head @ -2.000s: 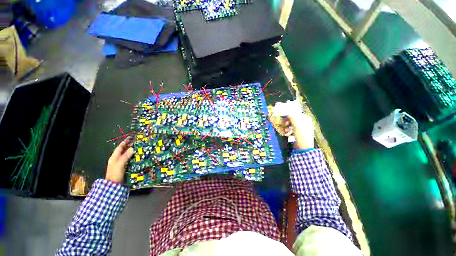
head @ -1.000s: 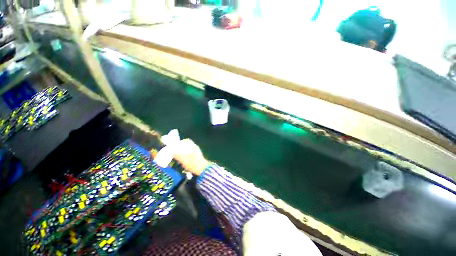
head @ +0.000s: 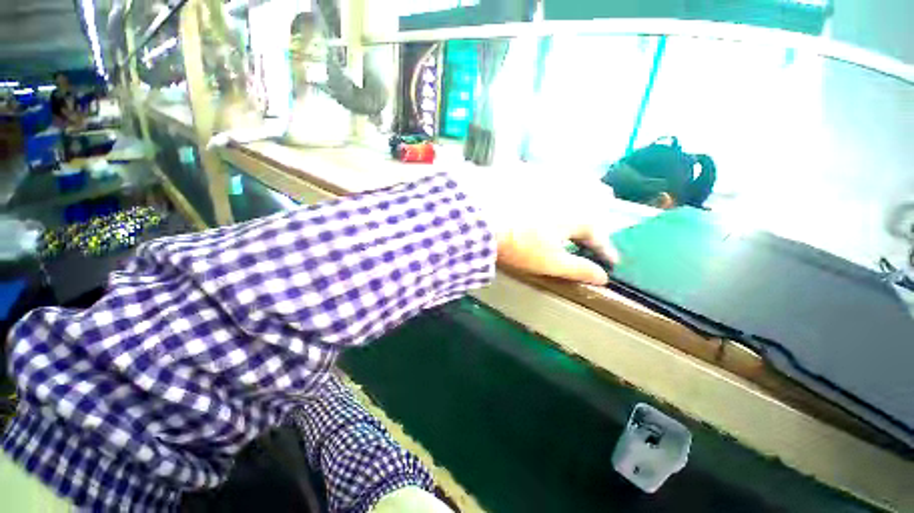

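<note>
My left hand (head: 561, 254) reaches across from the left in a blue-and-white checked sleeve. Its thumb and fingers close on the near left corner of a flat dark sheet (head: 772, 286) on the pale raised shelf. The fingertips are blurred by glare. The sheet looks greenish near the hand and grey farther right. My right forearm shows low in the frame, but the left sleeve hides my right hand.
A clear white cup-like container (head: 651, 448) stands on the dark green belt (head: 501, 401). The shelf edge (head: 641, 341) runs diagonally beyond it. A red object (head: 416, 151) and a person's dark-haired head (head: 666, 173) are behind. Board panels (head: 105, 230) lie far left.
The view has turned right and up towards the shelf. My left hand has come across onto the dark sheet. My right hand, earlier holding a white wipe beside the boards, is now hidden.
</note>
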